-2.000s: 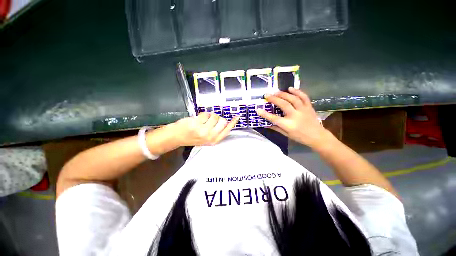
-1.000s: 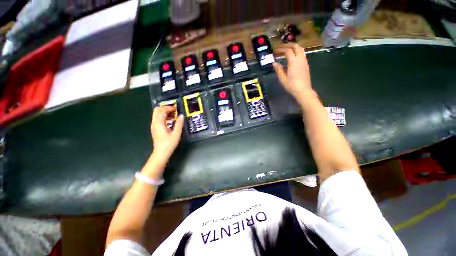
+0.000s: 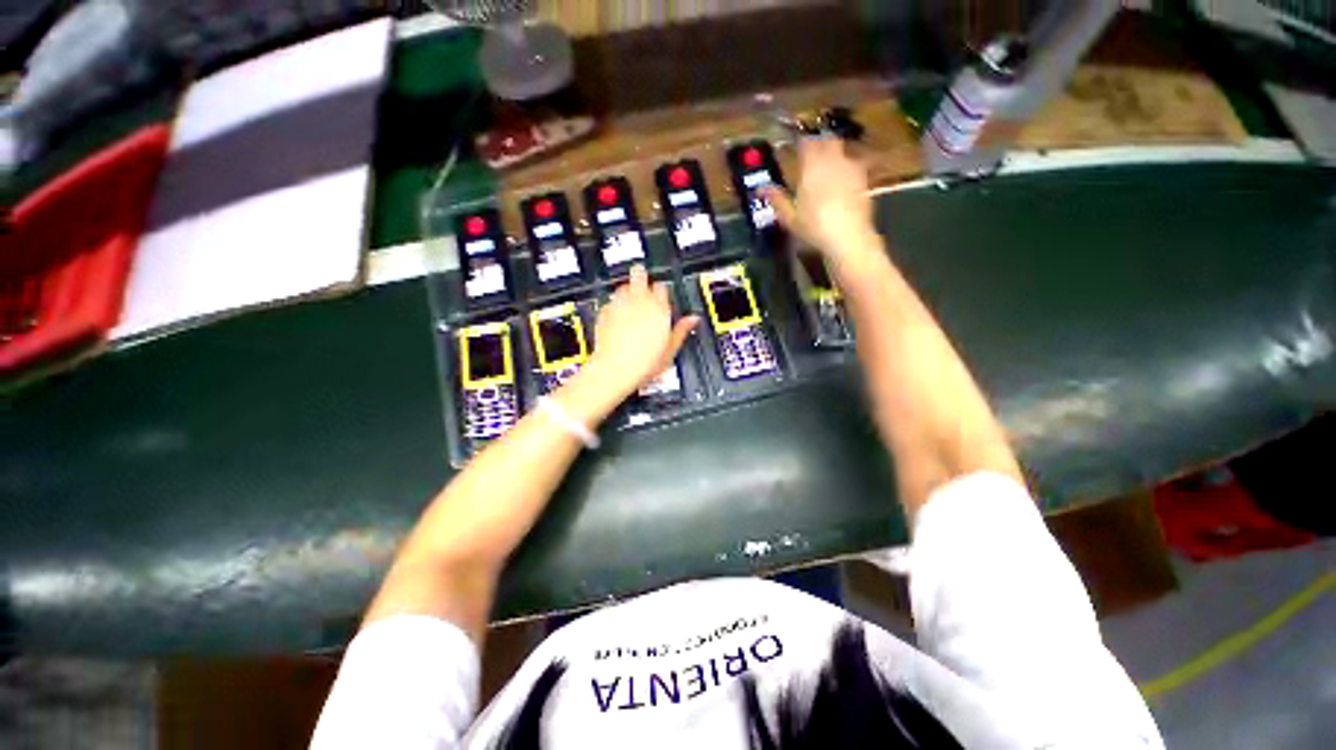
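Note:
A clear blister tray (image 3: 703, 403) lies on the dark green bench with two rows of phones. The far row holds several phones back up, such as the black keypad phone (image 3: 615, 227), each with a red dot and white label. The near row has front-up phones with yellow screen frames, such as the phone at far left (image 3: 488, 384). My left hand (image 3: 640, 334) is over the middle near pocket, covering most of a back-up phone; its grip is unclear. My right hand (image 3: 825, 198) is at the far-right pocket beside a back-up phone; its fingertips are partly hidden. The near-right pocket shows something partly hidden behind my right forearm.
A red plastic bin (image 3: 73, 249) and a white board (image 3: 264, 161) are at the left. A fan (image 3: 523, 62) stands on a brown board behind the tray, with a dark red block (image 3: 531, 139). A white-grey bottle (image 3: 973, 110) is at the back right.
My left hand has moved right from the near-left pocket to the middle one, uncovering the front-up phone at left. My right hand has shifted slightly left. The tray appears slightly lower in view.

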